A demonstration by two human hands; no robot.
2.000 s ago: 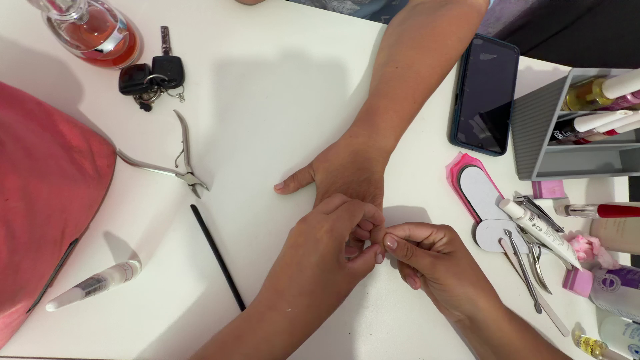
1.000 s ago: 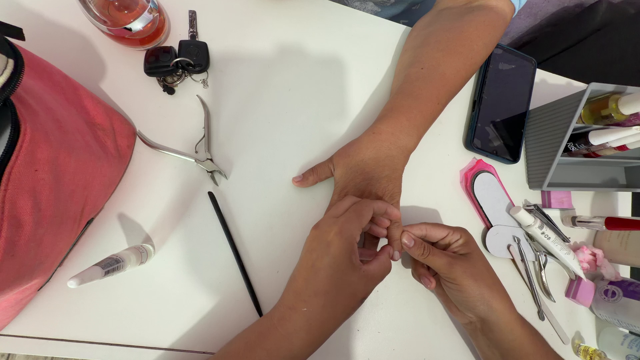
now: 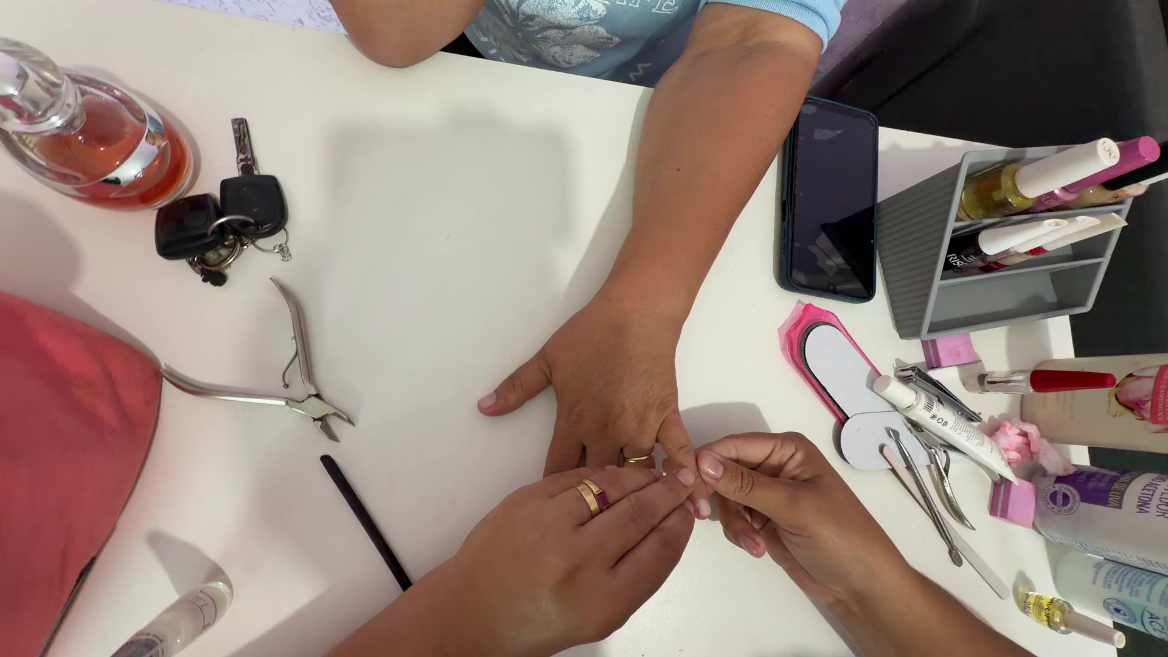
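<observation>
Another person's hand [image 3: 616, 374] lies palm down on the white table [image 3: 438, 228], its thumb spread out and a gold ring on one finger. My left hand [image 3: 584, 543], with a gold ring bearing a dark red stone, lies over that hand's fingers and grips them near the little finger. My right hand [image 3: 776, 497] pinches at the side of the same little finger between thumb and index finger. Whether anything small is between my right fingertips cannot be told.
Cuticle nippers [image 3: 306, 397], a black stick [image 3: 365, 520], car keys [image 3: 224, 219], a perfume bottle [image 3: 100, 146] and a pink bag [image 3: 64, 438] are left. Right are a smartphone [image 3: 829, 201], a grey organizer [image 3: 922, 246] with polish bottles, nail files [image 3: 844, 374], a metal cuticle pusher [image 3: 922, 497] and bottles.
My left hand has turned and now lies flatter over the other person's fingers, its ring showing. My right hand still pinches at the little finger. The view has shifted.
</observation>
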